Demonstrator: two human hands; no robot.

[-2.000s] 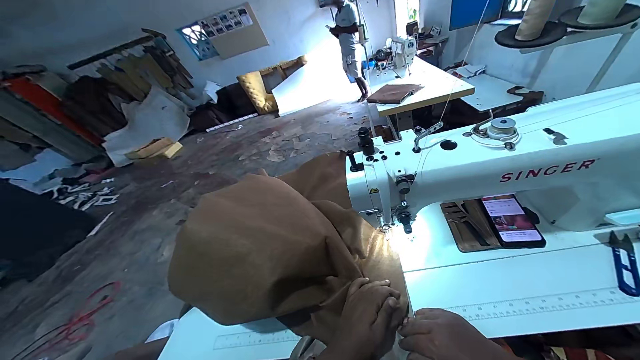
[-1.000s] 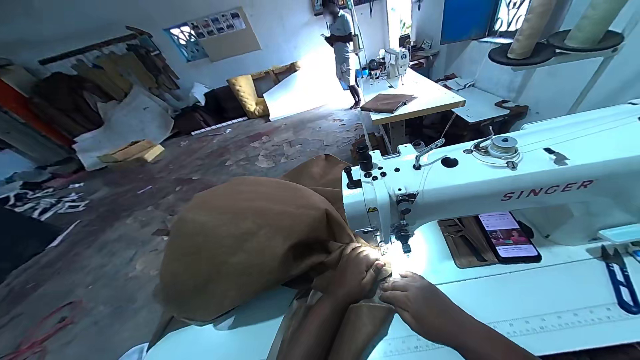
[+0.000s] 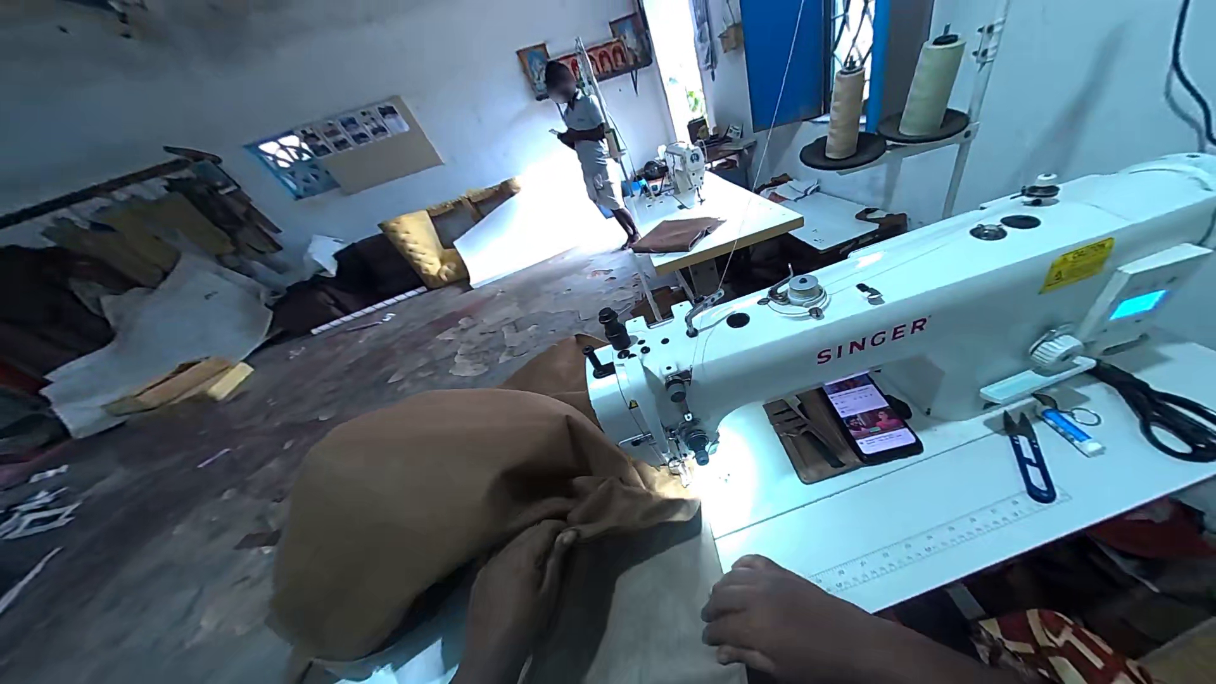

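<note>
A large piece of brown fabric or leather (image 3: 427, 494) lies bunched under the head of a white Singer sewing machine (image 3: 807, 332), at the left end of its bed. Below the needle area, my left hand (image 3: 522, 579) grips a fold of the brown material. My right hand (image 3: 769, 617) rests at the material's right edge by the machine table, fingers slightly curled; whether it pinches anything is not clear. The lamp lights the presser foot (image 3: 679, 467), where the material's edge lies.
On the machine table (image 3: 912, 513) lie a phone (image 3: 869, 418), thread snips (image 3: 1029, 461), a blue-and-white tube (image 3: 1072, 432) and black-handled scissors (image 3: 1168, 408). Thread cones (image 3: 845, 112) stand behind. A person (image 3: 589, 142) stands by another sewing table (image 3: 731, 223).
My right hand has moved away from the needle area toward the table's front edge. My left hand is also lower, away from the needle, with a fold of material in it.
</note>
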